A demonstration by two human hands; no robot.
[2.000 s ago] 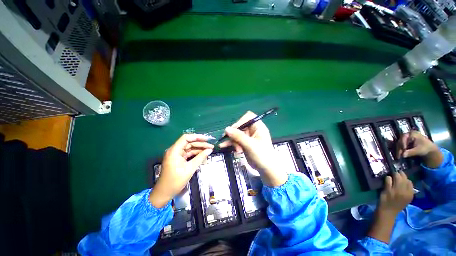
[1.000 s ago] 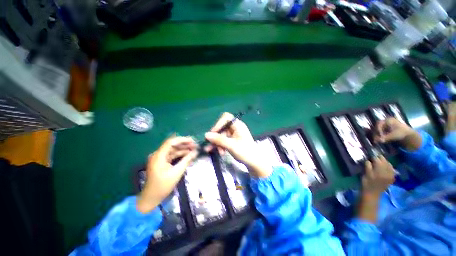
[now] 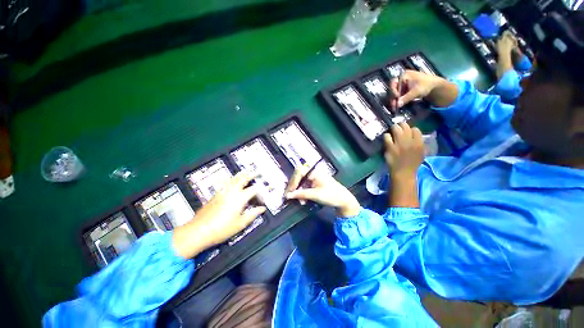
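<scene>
A long black tray (image 3: pixel 148 186) holds several phone units side by side on the green mat. My right hand (image 3: pixel 317 190) grips the dark tweezers (image 3: pixel 312 169) over the lower part of the fourth phone unit (image 3: pixel 258 160) from the left. My left hand (image 3: pixel 224 214) lies over the middle of the tray with its fingers apart, beside the right hand. Whether a tiny part is at its fingertips cannot be told. The tweezers' tip is hidden near the right fingers.
A clear round cup (image 3: pixel 62 164) with whitish bits stands at left, a small pile of bits (image 3: pixel 122 173) beside it. At right a person in a blue smock (image 3: pixel 493 224) works over another black tray (image 3: pixel 334 107). A plastic-wrapped post (image 3: pixel 357 29) stands behind.
The view has swung right. Both hands have moved from above the tray's back edge to the fourth unit, and they are farther apart. More of the neighbouring person shows.
</scene>
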